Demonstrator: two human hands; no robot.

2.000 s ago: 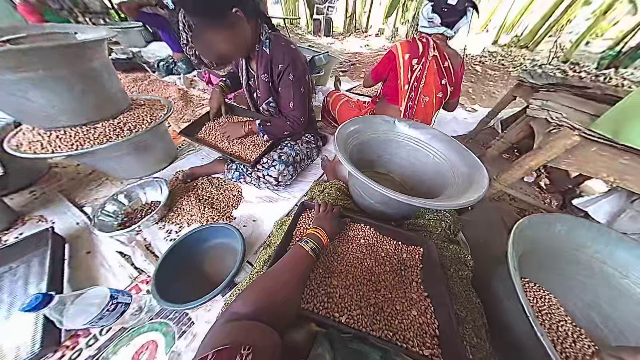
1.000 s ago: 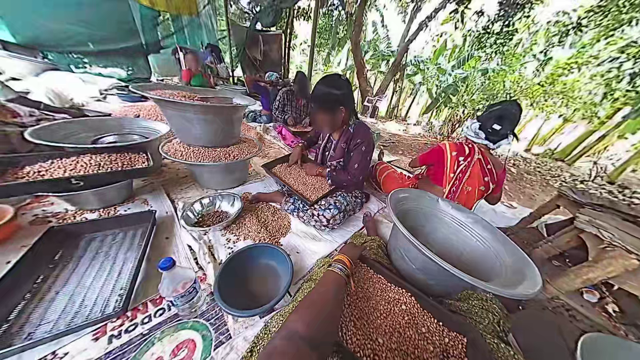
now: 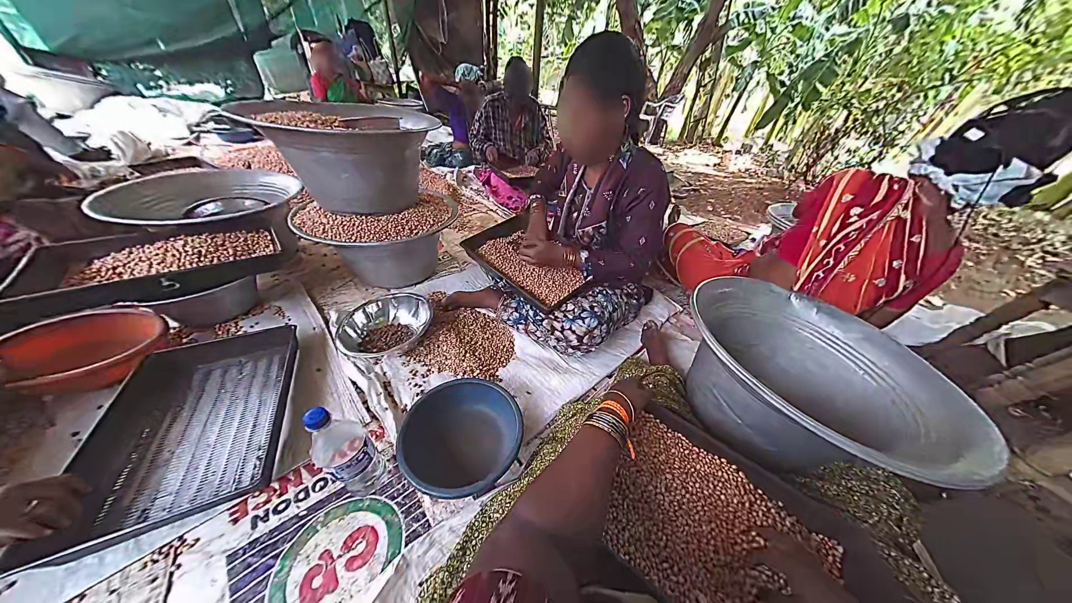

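Observation:
A dark tray of small brown nuts or beans (image 3: 687, 502) rests across my lap on a green patterned cloth (image 3: 494, 536). My left hand (image 3: 630, 394), with orange and metal bangles at the wrist, lies at the tray's far left edge; its fingers are partly hidden. Low in the view, my right hand (image 3: 791, 565) is on the heap, blurred, so its grip is unclear. Right beyond the tray stands a large metal basin (image 3: 804, 377), tilted. A dark blue plastic bowl (image 3: 459, 437) sits left of my left forearm.
A person (image 3: 603, 193) sits ahead with another tray (image 3: 536, 272). Near them are a steel bowl (image 3: 385, 325) and loose nuts or beans (image 3: 469, 343). At left lie a water bottle (image 3: 343, 448), a slotted black tray (image 3: 197, 419), an orange basin (image 3: 75, 347) and another person's hand (image 3: 38, 507).
The view has swung left and up over both seconds. My right hand now shows on the heap; it was not seen one second ago. My left hand remains at the tray's edge.

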